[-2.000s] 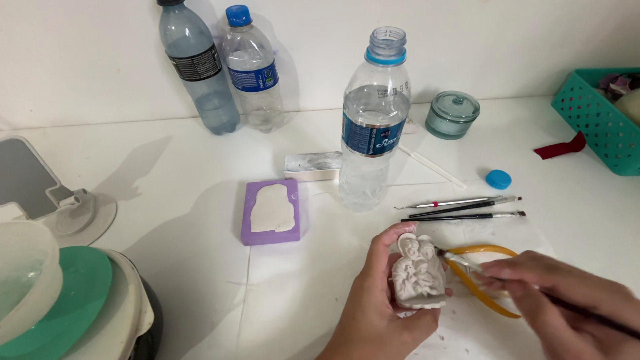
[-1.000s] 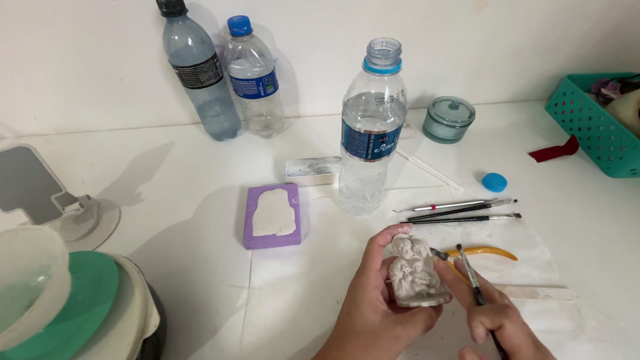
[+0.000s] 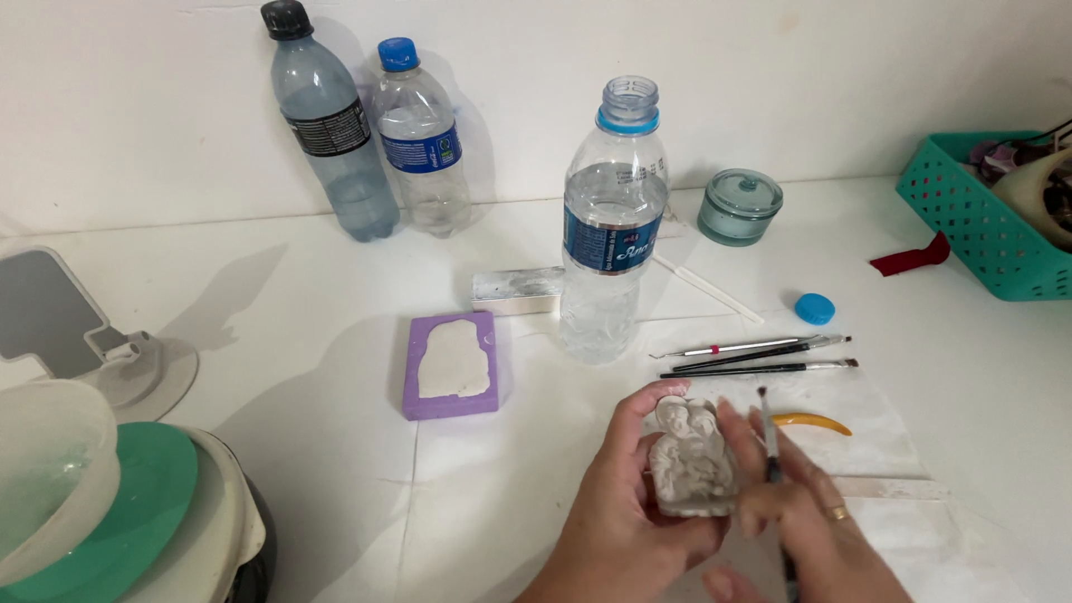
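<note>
My left hand [image 3: 615,502] grips a small whitish cast figurine [image 3: 693,456] with two round heads, its modelled face turned up. My right hand [image 3: 791,502] holds a fine paintbrush [image 3: 771,444] between its fingers, bristles pointing up and away; its fingertips are at the figurine's right side. Just beyond lie two dark-handled brushes [image 3: 754,369] and a metal carving tool [image 3: 729,347]. Part of a yellow curved tool [image 3: 812,420] shows behind the right fingers. A purple mould [image 3: 410,377] filled with white material lies to the left.
An uncapped water bottle [image 3: 615,243] stands beyond the hands, near a blue cap [image 3: 815,308] and a lidded glass jar [image 3: 740,208]. Two capped bottles [image 3: 335,167] lean at the wall. A teal basket [image 3: 963,222] is at right; bowls [image 3: 50,477] and a phone stand [image 3: 142,377] are at left.
The brush in my right hand has swung from pointing at the figurine to pointing upward, and the right fingers have come to the figurine's side. My left hand keeps its hold.
</note>
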